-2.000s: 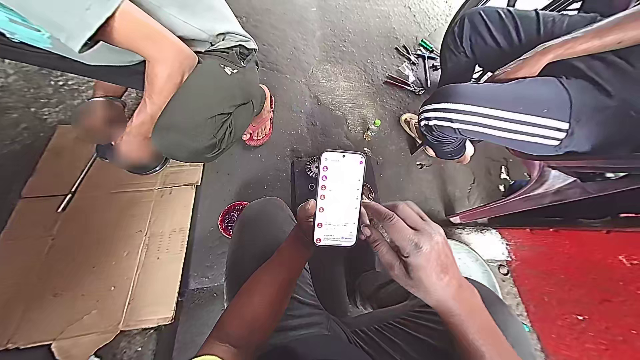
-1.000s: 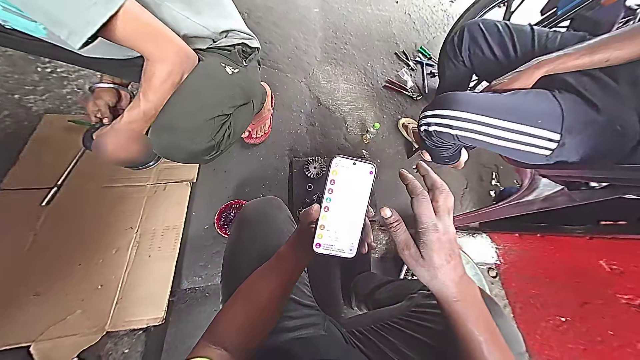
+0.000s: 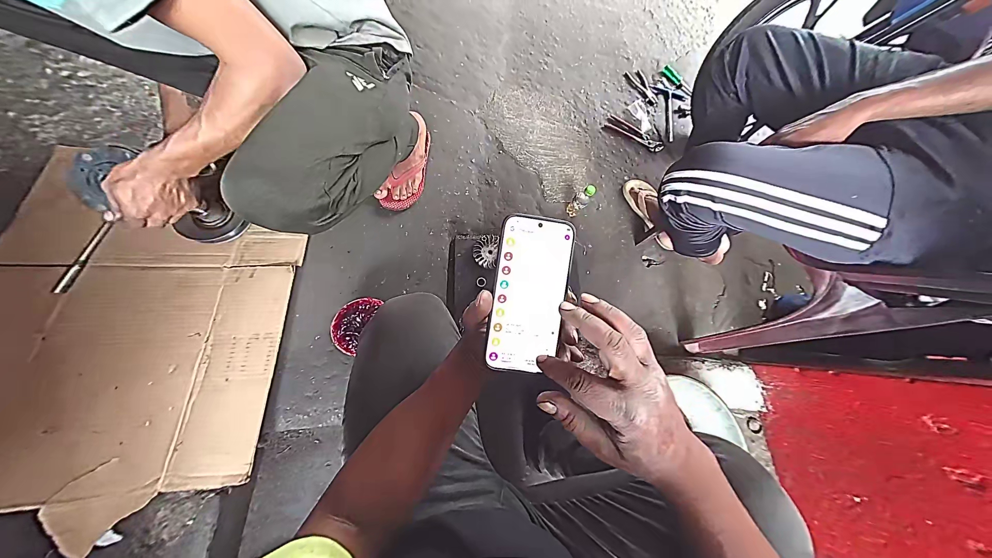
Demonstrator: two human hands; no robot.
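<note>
A lit smartphone (image 3: 531, 291) is held upright above my lap, its screen showing a list with coloured round icons. My left hand (image 3: 480, 322) grips its lower left side, with the fingers partly hidden behind it. My right hand (image 3: 612, 380) is at the phone's lower right, fingers spread and slightly bent. Its index fingertip is at the lower right part of the screen; whether it touches cannot be told. Behind the phone lies a dark tray or box (image 3: 463, 271) with a finned metal wheel (image 3: 486, 251) and a small ring (image 3: 481, 282), partly covered by the phone.
A person at left handles dark round metal parts (image 3: 211, 221) over flattened cardboard (image 3: 147, 364) bearing a metal rod (image 3: 81, 260). A red bowl (image 3: 355, 325) sits by my left knee. Another person sits at right near scattered hand tools (image 3: 647, 116), a small bottle (image 3: 581, 200) and a chair (image 3: 744, 332).
My right hand has come back to the phone's lower right edge after being apart from it a second ago. The person at left has moved their hands and the dark part.
</note>
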